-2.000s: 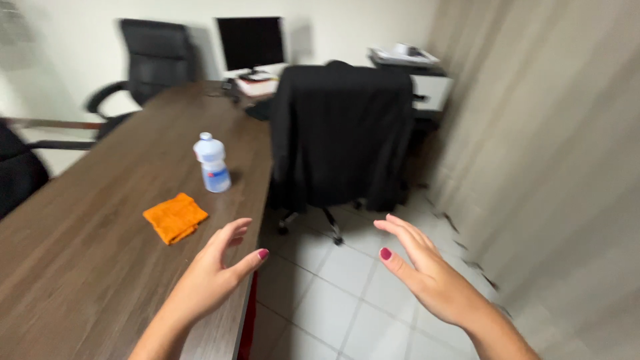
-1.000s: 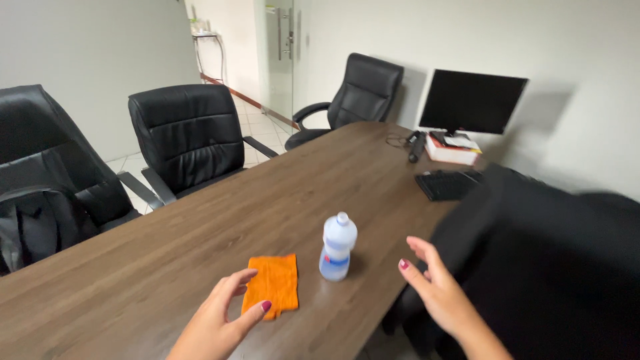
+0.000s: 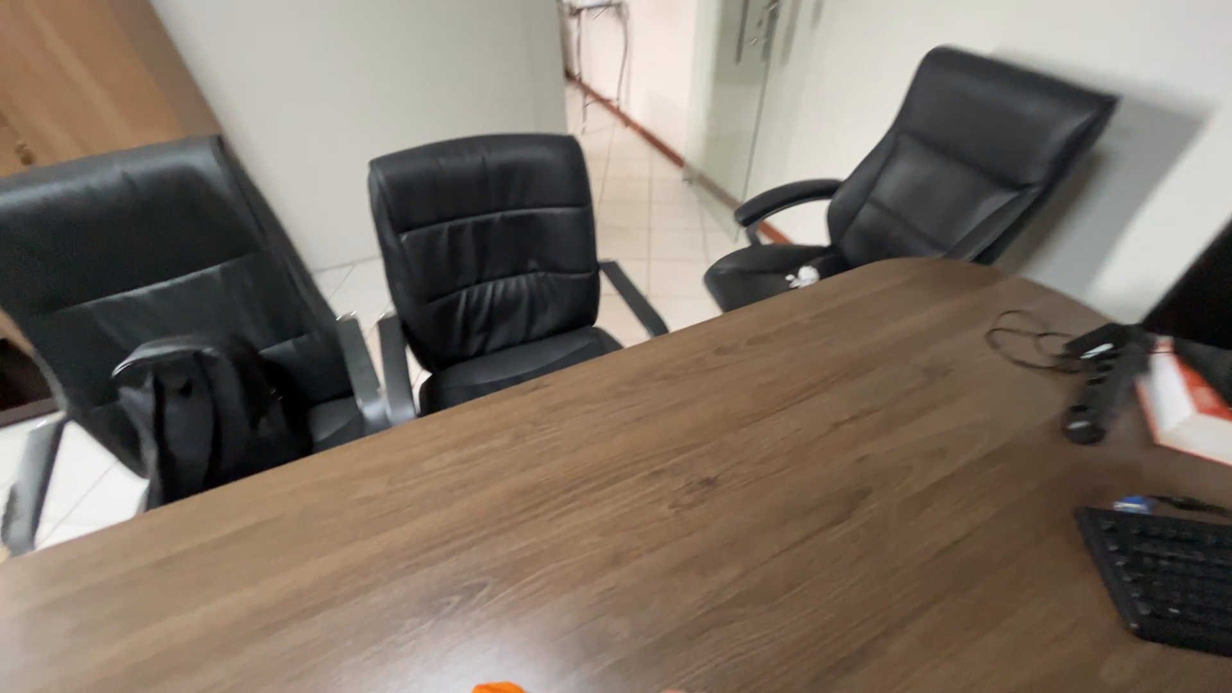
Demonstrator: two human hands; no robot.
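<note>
Only a small tip of the orange cloth (image 3: 498, 687) shows at the bottom edge of the head view, on the wooden table (image 3: 674, 500). Just right of it, a faint skin-coloured sliver touches the frame's edge; which hand it belongs to cannot be told. Neither of my hands can otherwise be seen, so what they hold or touch is hidden. The plastic bottle is out of view.
Black office chairs (image 3: 491, 241) line the table's far side, one bearing a black bag (image 3: 207, 414). At right lie a black keyboard (image 3: 1169, 573), a power strip (image 3: 1097, 395), a cable and a thick book (image 3: 1189, 404) beneath a monitor (image 3: 1198, 298).
Both hands, seen open above and beside the table a second ago, have left the view, as has the bottle. The view has shifted so that only the orange cloth's tip remains at the bottom.
</note>
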